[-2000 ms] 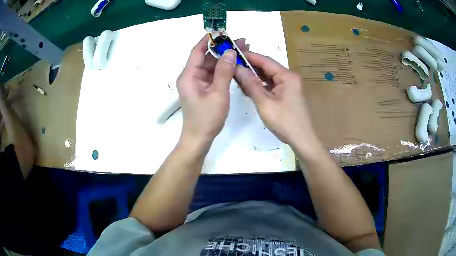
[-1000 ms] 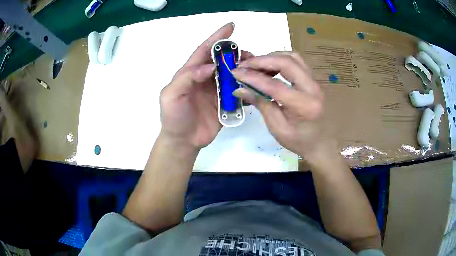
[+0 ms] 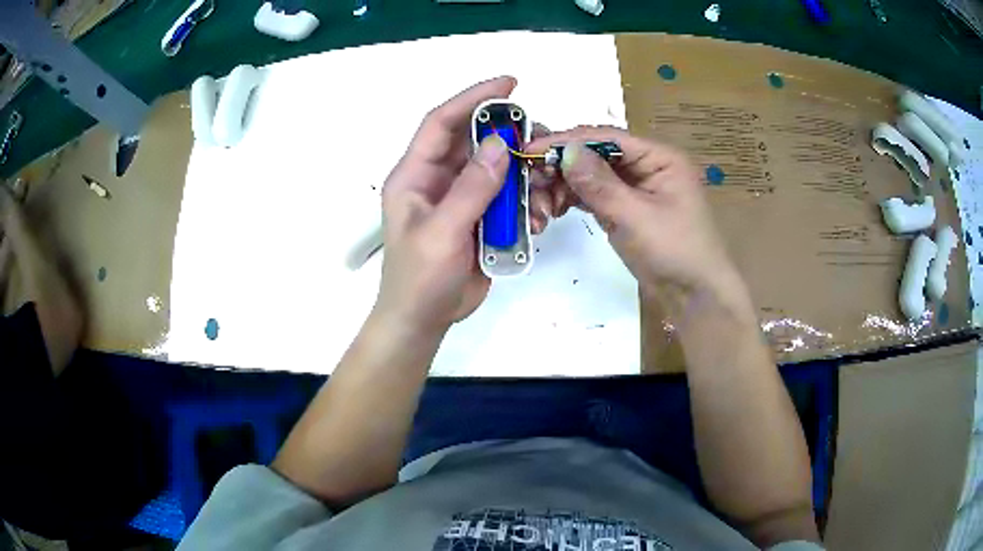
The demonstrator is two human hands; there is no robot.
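Note:
My left hand holds a white lower housing upright on the picture, its open side facing me. A blue battery cell lies lengthwise inside it, and my left thumb presses near its upper part. Screw posts show at both ends of the housing. Thin red, yellow and black lead wires run from the housing's upper part to the right. My right hand pinches a small dark circuit board with a pale connector at its wire end, just right of the housing.
A white work sheet lies over cardboard. Curved white covers lie at right, two more at upper left. A white piece is partly behind my left wrist. A green belt carries parts. Another person's arm is at left.
The housing was tilted, then turned open side toward me. My right hand has moved the board from against the housing out to its upper right, and the wires now stretch sideways. Belt parts have shifted left.

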